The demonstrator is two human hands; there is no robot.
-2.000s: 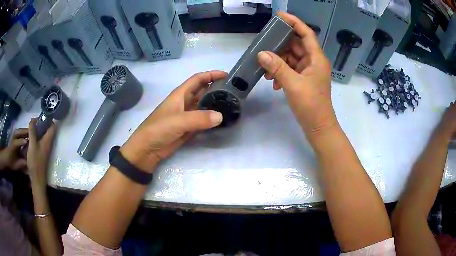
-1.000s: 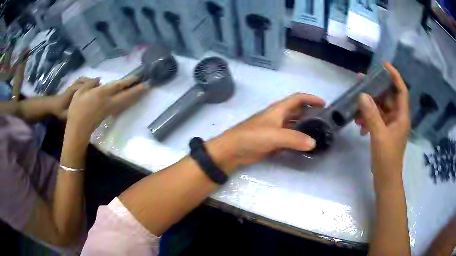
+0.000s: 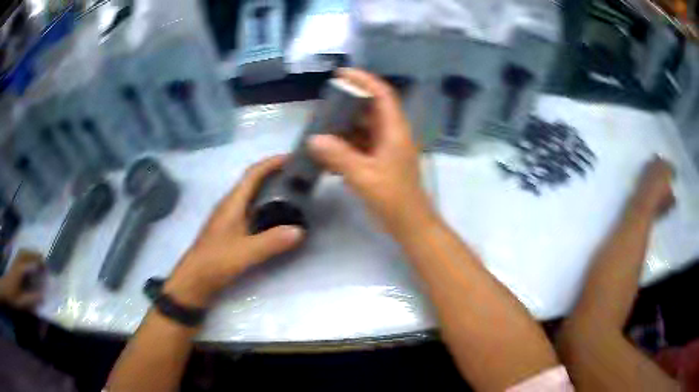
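A dark grey handheld fan (image 3: pixel 313 145) is held above the white table, tilted, its pale end cap up and its round dark head down. My left hand (image 3: pixel 230 230) is closed round the head, with the thumb on the dark face. My right hand (image 3: pixel 375 149) grips the handle near the end cap. The frame is blurred, so fine details of the fan do not show. A second grey fan (image 3: pixel 142 218) lies on the table to the left, and another fan (image 3: pixel 79 222) lies beyond it.
The white table (image 3: pixel 490 253) curves across the view. Printed boxes (image 3: pixel 180 99) stand at the back left and more boxes (image 3: pixel 457 99) at the back right. A heap of small dark parts (image 3: pixel 550 153) lies right. Another person's arm (image 3: pixel 625 245) rests at the right; another hand (image 3: pixel 21 279) is far left.
The view has swung left, then back right. The neighbour's hand at left has come off the fan there, which now lies on the table. Both my hands still hold the fan.
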